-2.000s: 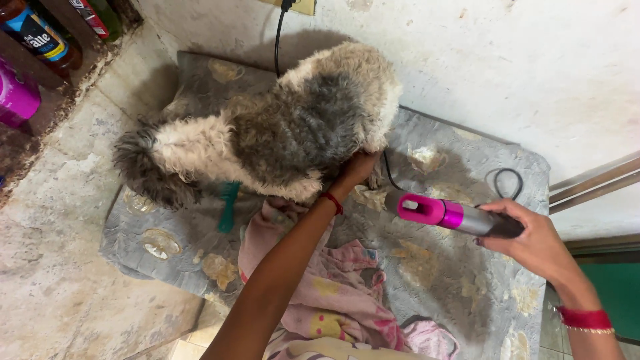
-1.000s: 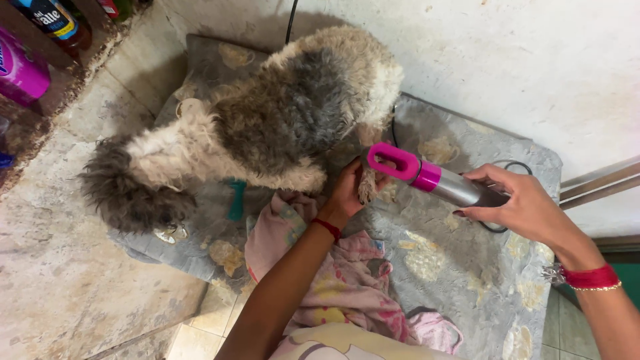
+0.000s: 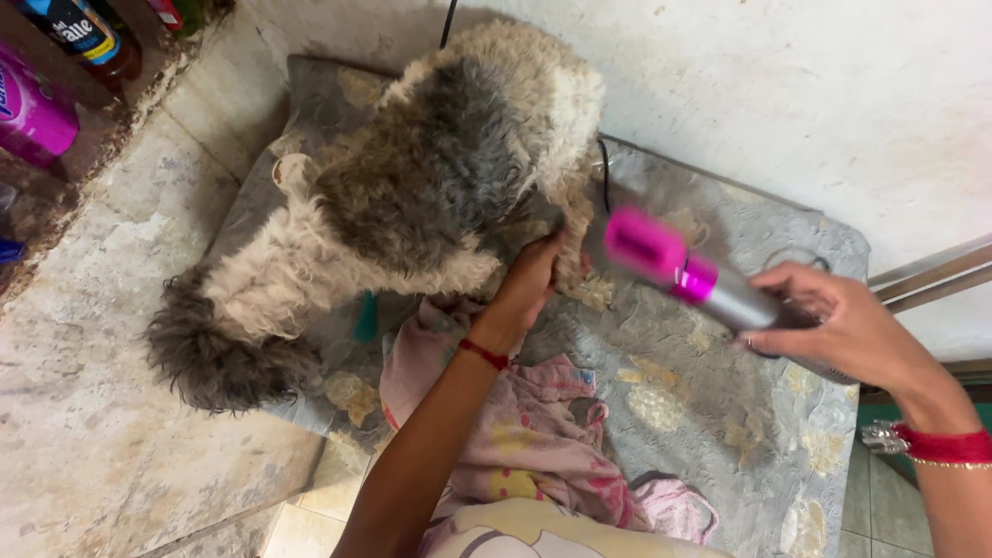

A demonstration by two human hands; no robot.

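A dog (image 3: 465, 147) with curly grey and cream fur stands on a table with a grey patterned cover (image 3: 697, 418), its dark head at the left. My left hand (image 3: 531, 279) is closed around one of its legs (image 3: 575, 225), low near the paw. In my right hand (image 3: 829, 318) is a grey and magenta hot-air styler (image 3: 690, 275), its blurred magenta loop end just right of that leg. A pink patterned towel (image 3: 519, 434) lies crumpled beneath my left forearm. Part of a teal object (image 3: 366, 318) shows beside the dog's chest.
A pale wall (image 3: 775, 93) runs behind the table. Bottles, one of them magenta (image 3: 35, 116), stand on a ledge at the upper left. A black cord (image 3: 604, 174) passes behind the dog. A small pink cloth (image 3: 674, 504) lies near the front edge.
The styler's loop end, turned toward the leg in both earlier frames, has shifted a little right since one second ago. My left hand stays at the leg. The dog's head has lowered and moved left since the first frame.
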